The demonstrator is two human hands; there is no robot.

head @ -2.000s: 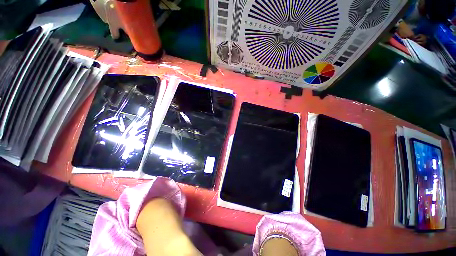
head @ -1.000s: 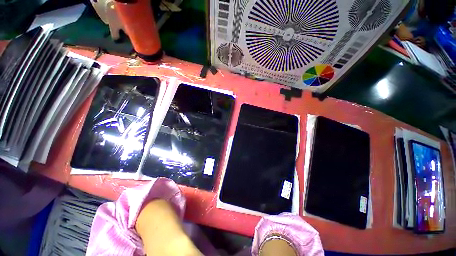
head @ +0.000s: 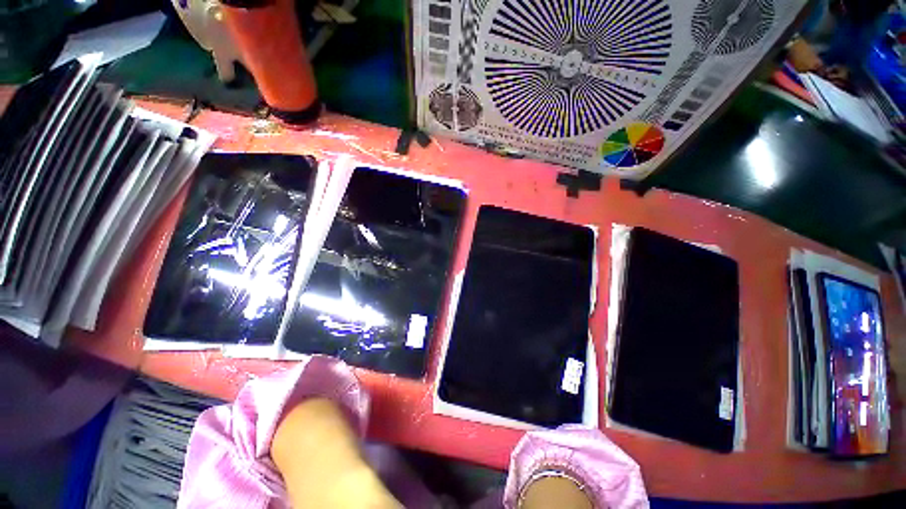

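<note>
Four black tablets lie in a row on the red-pink bench, each on a white sheet: a far-left one (head: 233, 249) and a second one (head: 382, 268) with shiny wrinkled glare, a third (head: 517, 308) and a fourth (head: 676, 338) with matte dark screens. Small white labels show near the lower right corners of the second, third and fourth. My left wrist (head: 323, 452) and my right wrist (head: 553, 492) come out of pink sleeves at the bottom edge. Both hands are cut off below the picture.
A leaning stack of tablets and sheets (head: 84, 209) is at left. A test chart (head: 571, 60) and an orange cylinder (head: 268, 60) stand behind. A pile with a lit tablet (head: 856, 363) lies at right. A blue crate (head: 79, 467) of upright slabs is below left. A person's hand is top right.
</note>
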